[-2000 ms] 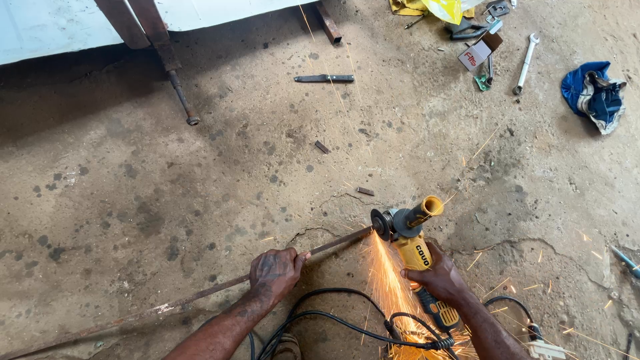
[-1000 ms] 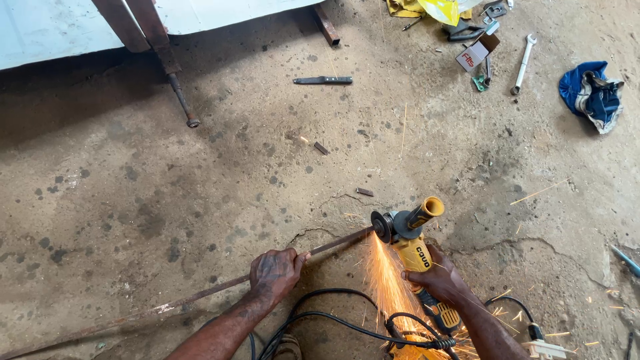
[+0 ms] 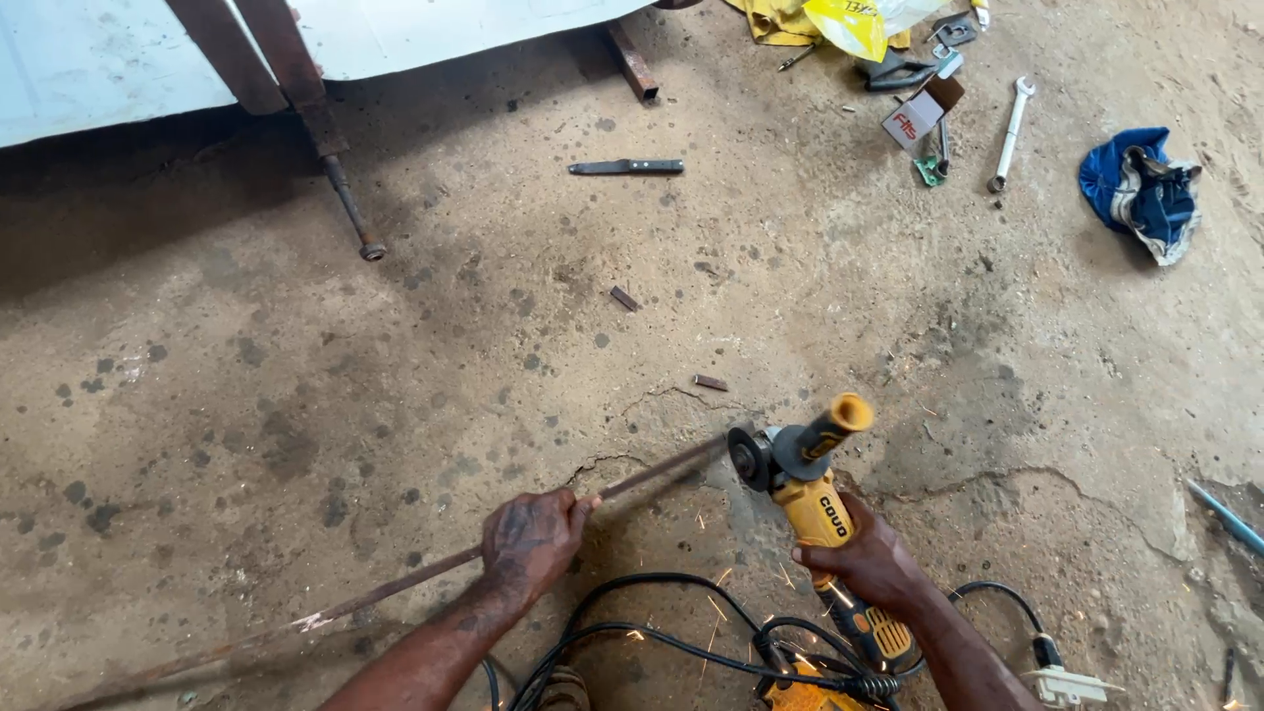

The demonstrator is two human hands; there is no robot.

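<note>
My left hand (image 3: 536, 538) is closed around a long, thin rusty metal bar (image 3: 395, 583), which runs from the lower left up to the middle of the view. My right hand (image 3: 869, 558) grips the yellow and black body of an angle grinder (image 3: 818, 509). Its dark disc (image 3: 749, 459) is close beside the bar's far end; whether they touch cannot be told. The grinder's side handle (image 3: 834, 425) points up and right, with no hand on it. Two short cut metal pieces, one nearer (image 3: 710, 382) and one farther (image 3: 623, 298), lie beyond the bar's end.
Black cables (image 3: 652, 627) loop below my hands, by a white plug connector (image 3: 1071, 686). A knife (image 3: 627, 167) lies farther off. A combination wrench (image 3: 1011, 133), a small box (image 3: 923, 111) and a blue cloth item (image 3: 1141, 193) are at upper right. A rusty metal frame (image 3: 286, 59) stands at upper left.
The dense orange spark stream from the disc is gone; only scattered sparks remain low in the view. Both hands keep about the same places on the bar and grinder.
</note>
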